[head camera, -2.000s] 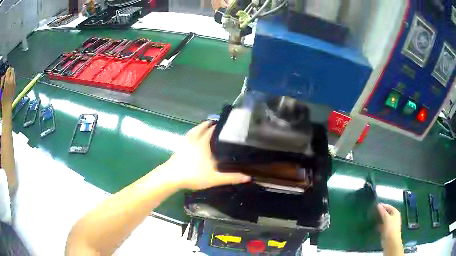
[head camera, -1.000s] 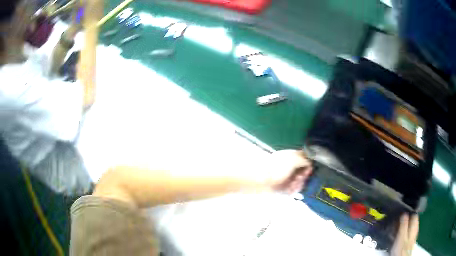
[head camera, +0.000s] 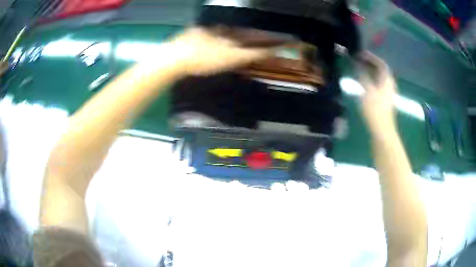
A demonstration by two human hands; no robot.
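Observation:
The black press machine (head camera: 219,101) stands in the centre, its view blurred. Its orange-brown nest (head camera: 284,70) shows a pale patch. My left hand (head camera: 214,52) reaches over the nest's left part, fingers pointing right; whether it grips a phone part there is hidden by the hand and blur. My right hand (head camera: 377,78) is raised just right of the press, fingers blurred; I cannot tell whether it holds anything. The front panel (head camera: 224,169) has two yellow arrows and a red button (head camera: 258,160).
Blurred phone parts lie on the green belt at left (head camera: 94,53) and right (head camera: 432,128). A red tray (head camera: 78,7) is cut off at the upper left. White covering (head camera: 250,224) lies nearest me, with small white round pieces (head camera: 296,185) below the panel.
The view has swung back toward the press since one second ago. My left hand has gone from the machine's lower left side to the nest; my right hand has risen from its right side.

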